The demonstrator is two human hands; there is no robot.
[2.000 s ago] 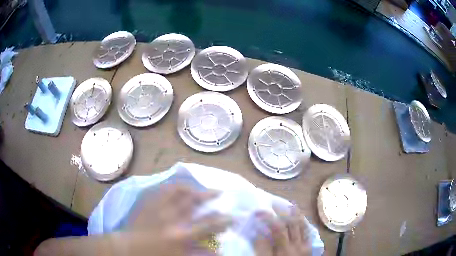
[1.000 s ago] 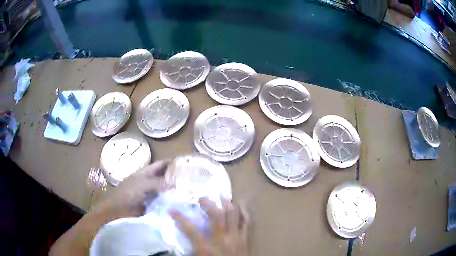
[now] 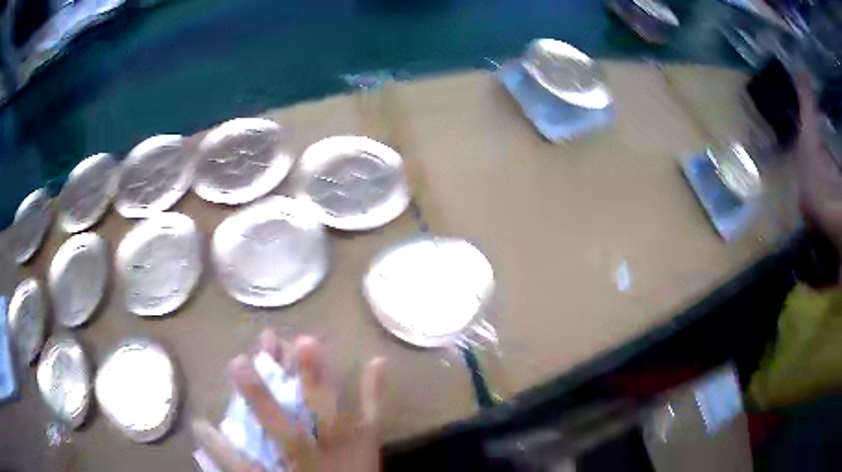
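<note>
My right hand [image 3: 318, 415] is at the bottom, blurred, with fingers spread over crumpled white wrapping [image 3: 245, 429] and holding it. My left hand is not in view. Several pale silver round discs lie flat on the bench, many with faint ribs. A bright disc [image 3: 137, 389] lies left of my hand, a ribbed disc [image 3: 270, 251] above it, and another bright disc [image 3: 430, 289] to its upper right.
Two disc-and-plate units stand on the cardboard-covered bench [image 3: 517, 230], one at the back [image 3: 568, 76], one at right [image 3: 736, 175]. A person's arm [image 3: 814, 171] is at the right edge. A dark green belt [image 3: 277, 46] runs behind. An open brown carton [image 3: 702, 442] is below the bench edge.
The view has swung right. My right hand has moved right from the disc with the wrapping. My left hand has left the picture. The disc handled before now lies uncovered on the bench.
</note>
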